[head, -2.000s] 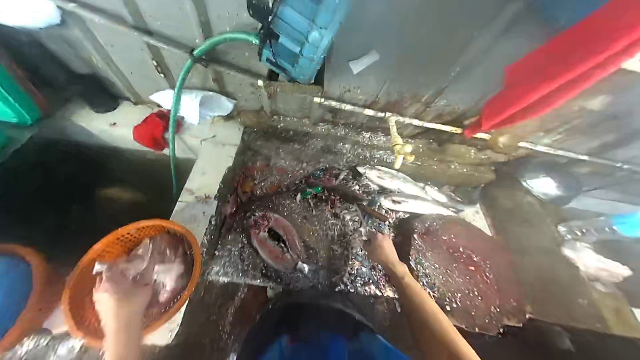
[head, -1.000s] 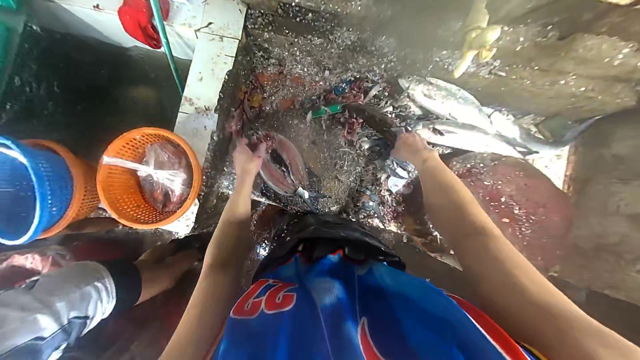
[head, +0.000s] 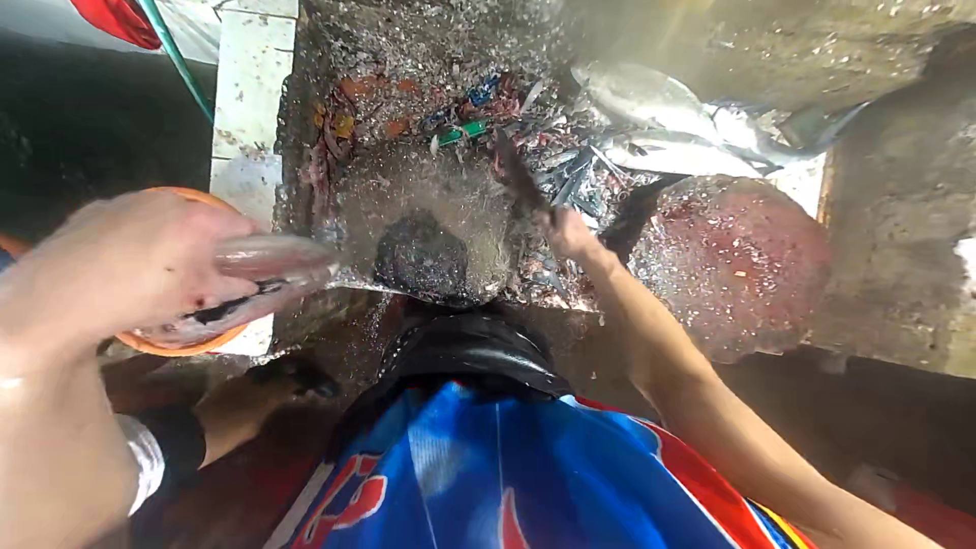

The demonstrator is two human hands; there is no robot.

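My left hand (head: 164, 259) is closed on a cut piece of fish (head: 278, 267), a thick pink-and-silver slab with a dark cavity, held over the orange plastic basket (head: 183, 349) at the left. My right hand (head: 568, 232) grips a dark-bladed knife (head: 522, 171), its handle hidden in the fist and its blade pointing up and left over fish scraps. Between the hands lies a wet, scale-covered round chopping block (head: 435, 229) with a dark patch on it. Whole silver fish (head: 679, 152) lie beyond my right hand.
A second round block (head: 736, 267), reddish and wet, stands at the right. Fish waste (head: 572, 171) and a green object (head: 461, 133) lie behind the near block. White tiles (head: 248, 99) edge the left side, with a green hose (head: 175, 57) behind. Another person's arm (head: 244, 412) is at lower left.
My left hand has lifted the fish piece off the block and carried it left over the orange basket. The knife stays in my right hand. The view has shifted.
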